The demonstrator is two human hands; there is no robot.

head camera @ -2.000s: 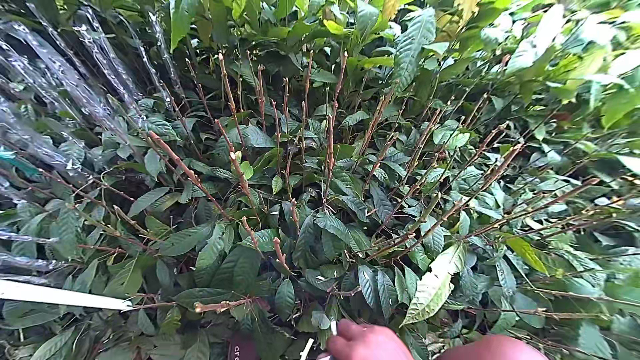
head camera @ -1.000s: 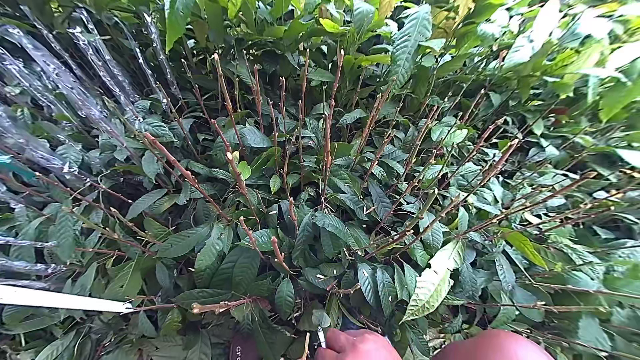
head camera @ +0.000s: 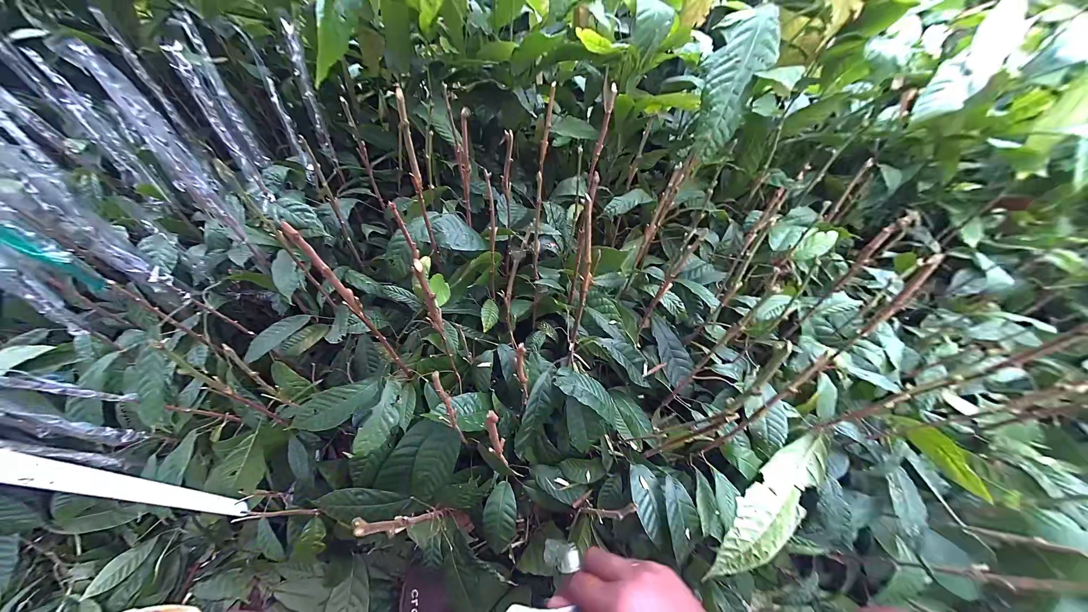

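My right hand [head camera: 633, 585], cut off by the bottom edge, is low among the leaves with its fingers closed. A small pale, shiny object [head camera: 568, 558] shows at its fingertips; its kind is unclear. Part of another white item [head camera: 529, 608] lies just left of the fingers. My left hand is not in view. Above and left of the right hand stand bare, cut brown stems [head camera: 344, 293] of leafy young plants. One short cut stem [head camera: 395, 523] lies nearly level to its left. A large pale green leaf [head camera: 769, 510] is to its right.
Clear plastic sleeves [head camera: 183, 161] cover stems at the upper left, with a green strip [head camera: 51, 255] among them. A white tapered strip [head camera: 119, 484] reaches in from the left edge. Part of a dark shoe [head camera: 423, 591] bearing letters shows at the bottom. Dense foliage [head camera: 977, 340] fills the right side.
My right hand has moved a little to the left along the bottom edge. Bare skin seen at the lower right in the earlier frames has almost left the view.
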